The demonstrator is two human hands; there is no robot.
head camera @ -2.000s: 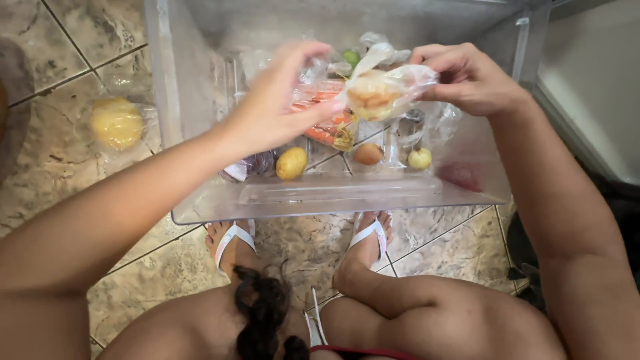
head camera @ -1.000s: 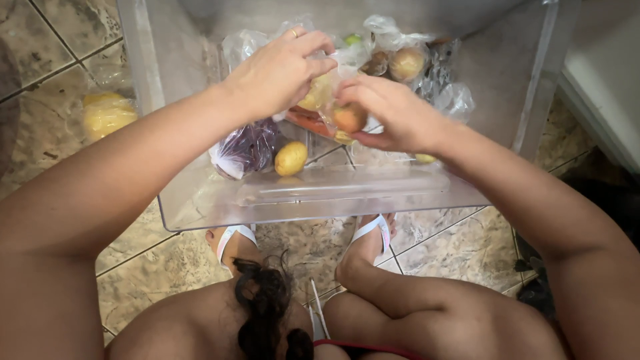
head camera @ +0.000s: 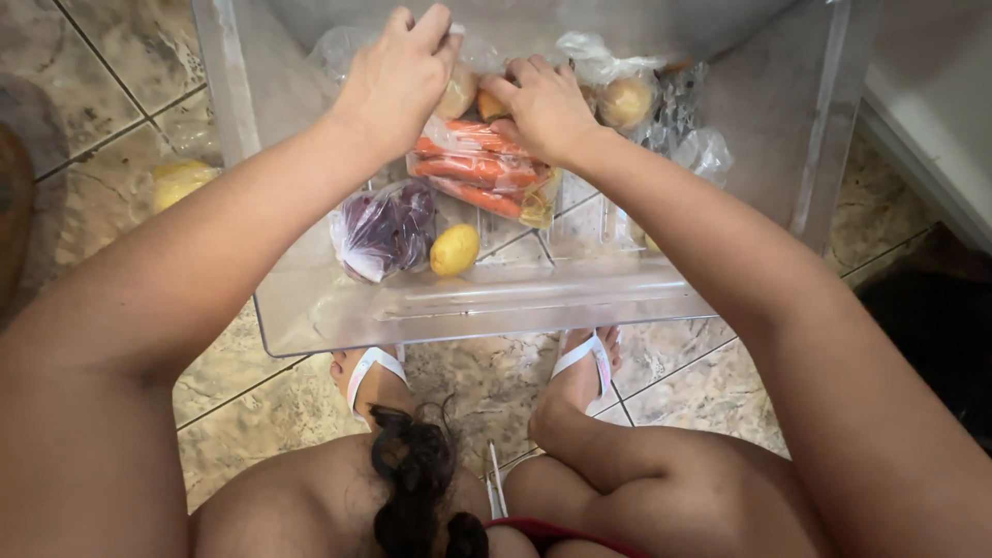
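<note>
Inside a clear plastic drawer, my left hand is at a pale round item in clear plastic; whether it grips this is hidden. My right hand curls over an orange-brown round item, its fingertips on or beside it. Just below both hands lies a bag of carrots. A bag of purple produce and a loose yellow fruit are nearer the drawer's front wall. Right of my right hand sits a bagged round tan item.
Crumpled clear plastic bags lie at the drawer's right. Outside it, on the tiled floor at left, is a bagged yellow item. My feet in white sandals are just below the drawer's front edge. A dark shape stands at right.
Both hands have moved towards the drawer's far side, uncovering the carrot bag. The bagged tan item held up two seconds ago lies at the right. The orange-brown item has moved back with my right hand.
</note>
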